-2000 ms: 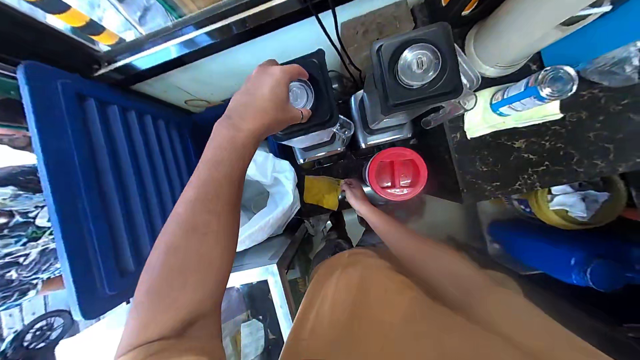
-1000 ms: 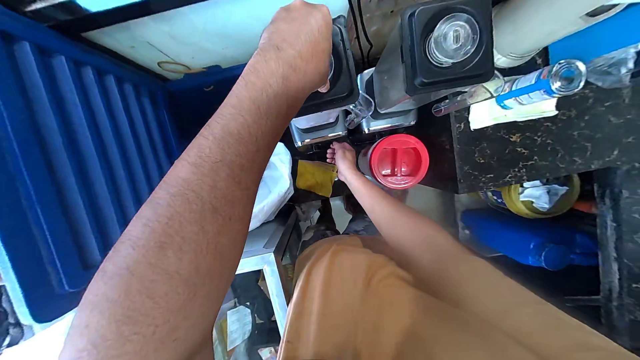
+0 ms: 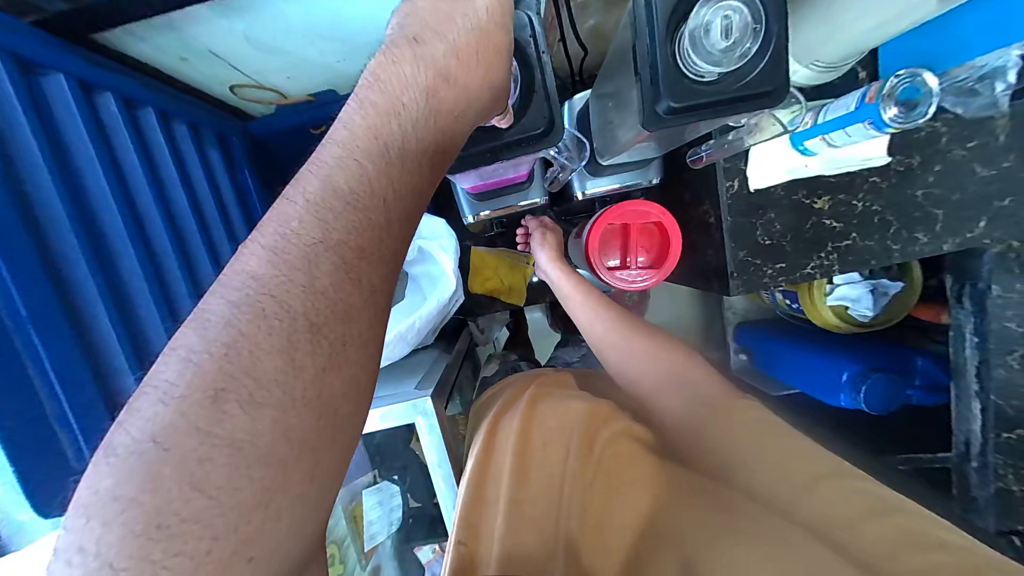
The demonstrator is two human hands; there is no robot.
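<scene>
My left hand (image 3: 460, 56) rests on the black lid (image 3: 520, 120) of the left blender, its fingers mostly hidden by the hand and the top edge. Pink contents (image 3: 500, 176) show low in that blender's jar, above its silver base (image 3: 508, 204). My right hand (image 3: 542, 242) is at the front of this base with curled fingers; whether they grip a control is unclear. A yellow cloth (image 3: 500, 274) hangs just below it. Close by on the right stands a container with a red lid (image 3: 634, 245). A second blender with a black lid (image 3: 708, 64) stands to the right.
A large blue plastic crate (image 3: 120, 200) fills the left side, with a white plastic bag (image 3: 428, 288) nearer me. On the dark marbled counter (image 3: 864, 208) at right lie a clear bottle (image 3: 864, 116) and a white cloth (image 3: 816, 164). A blue jug (image 3: 848, 368) sits below.
My right hand has moved from beside the yellow cloth to the left blender's base. Pink shows in the jar, which looked whitish two seconds ago. The view has shifted closer to the blenders.
</scene>
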